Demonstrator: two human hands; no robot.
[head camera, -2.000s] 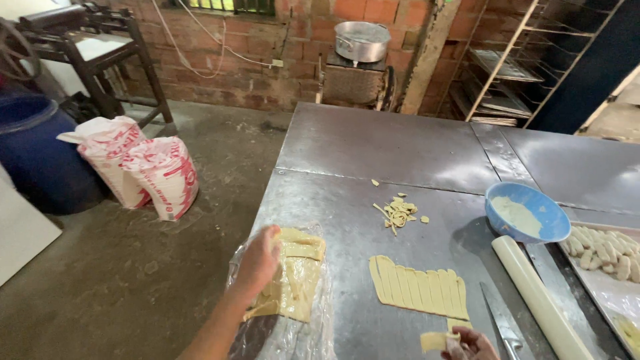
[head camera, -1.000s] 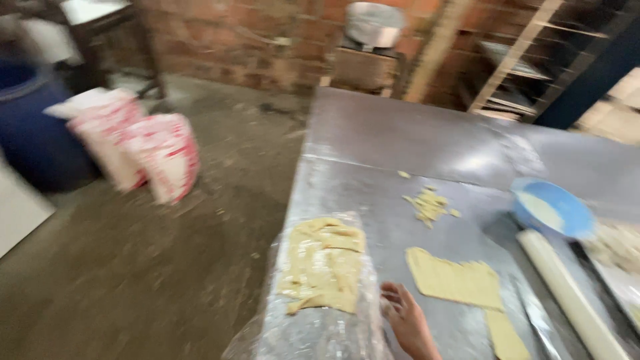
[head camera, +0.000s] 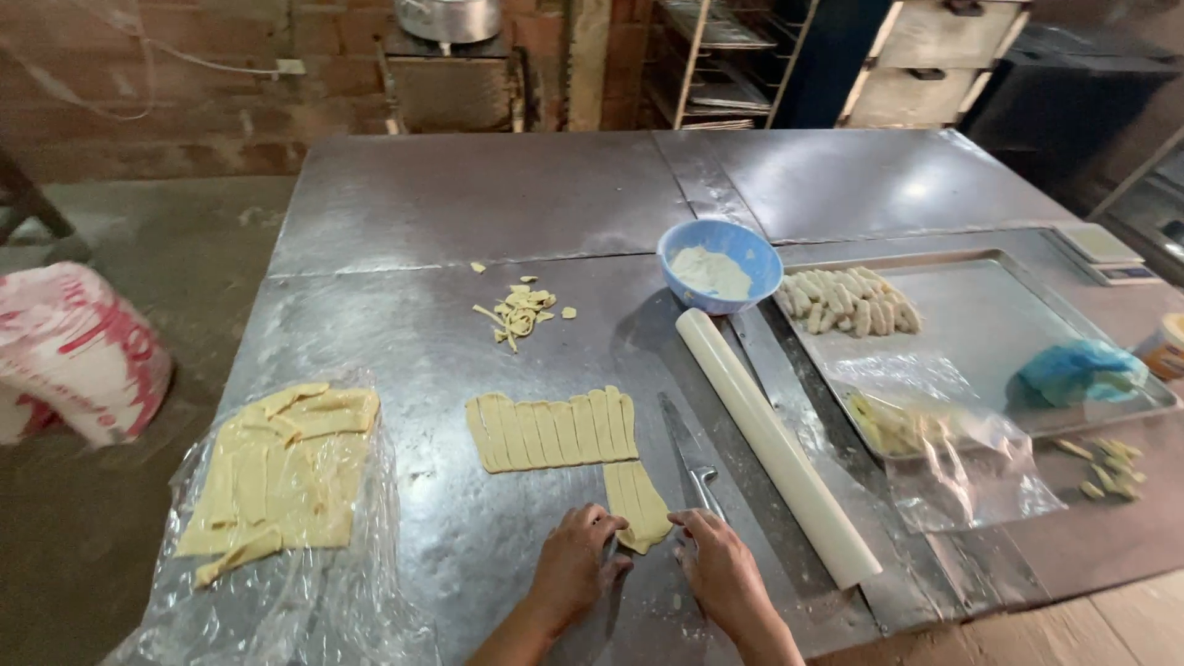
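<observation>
Cut dough strips (head camera: 553, 431) lie side by side on the metal table, and a narrower dough piece (head camera: 636, 504) extends from their lower right corner. My left hand (head camera: 578, 560) has its fingertips at the lower left of that narrower piece. At its right edge are the curled fingers of my right hand (head camera: 720, 564). Whether either hand grips the dough is unclear. A knife (head camera: 689, 453) lies just beyond my right hand, beside a white rolling pin (head camera: 772, 444). To the left, folded dough sheets (head camera: 296, 472) rest on clear plastic film (head camera: 370, 592).
Dough scraps (head camera: 523, 313) lie farther back. A blue bowl (head camera: 720, 264) holds white powder. Right of it, a metal tray (head camera: 994, 268) carries pale filling sticks (head camera: 851, 301), a clear plastic bag (head camera: 962, 462) and a blue bag (head camera: 1082, 372). A scale (head camera: 1101, 252) stands behind.
The view has swung right. Two seconds ago my left hand was at the dough on the film; now both hands are by the narrower dough piece. A small piece in my right hand then is no longer seen there.
</observation>
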